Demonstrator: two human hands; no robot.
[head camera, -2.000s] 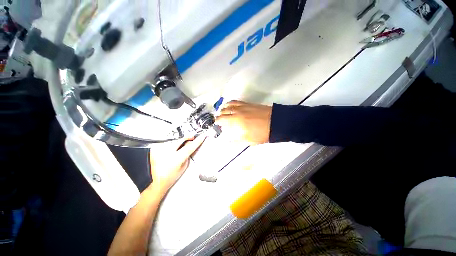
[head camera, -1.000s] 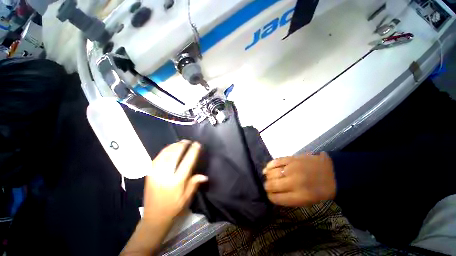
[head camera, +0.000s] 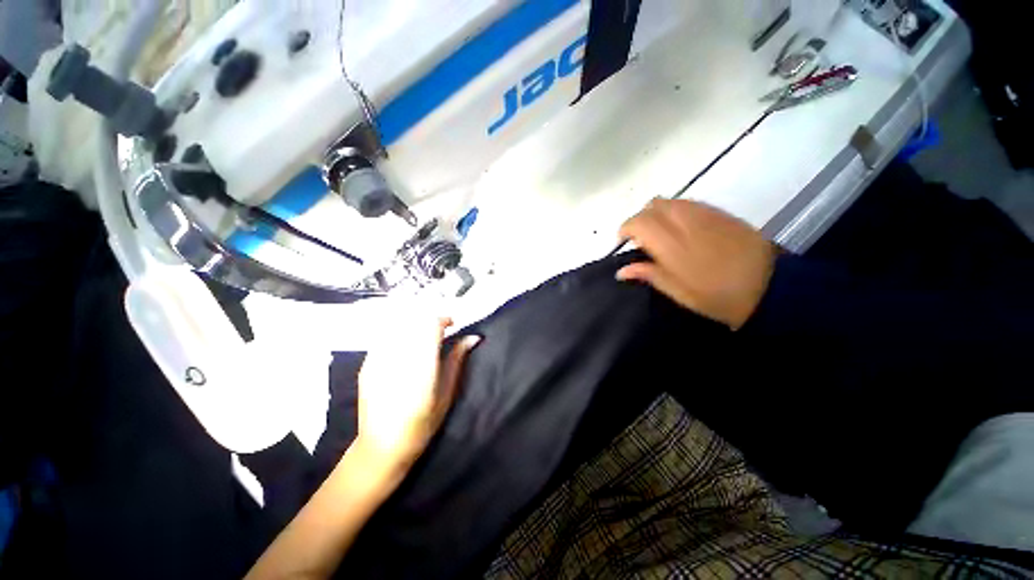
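Observation:
A black fabric panel (head camera: 527, 380) lies over the near table edge, its upper edge running from my left hand to my right hand. My left hand (head camera: 406, 391) rests at the panel's left end, below the presser foot, thumb on the cloth. My right hand (head camera: 705, 258) holds the panel's upper right edge between thumb and fingers. A white fabric piece (head camera: 306, 380) shows left of my left hand, under the foot area. The presser foot and needle area (head camera: 434, 263) of the white machine is above my left hand; the black panel is not under it.
The machine head with blue stripe (head camera: 465, 62) spans the upper left. A curved metal bar (head camera: 227, 266) and a white rounded arm (head camera: 195, 368) stand left. Red-handled snips (head camera: 819, 85) lie at the upper right. Plaid apron cloth (head camera: 658, 499) is below.
The black panel has left the presser foot and lies spread lower right. My right hand has moved up to its upper edge. White fabric now shows at the left.

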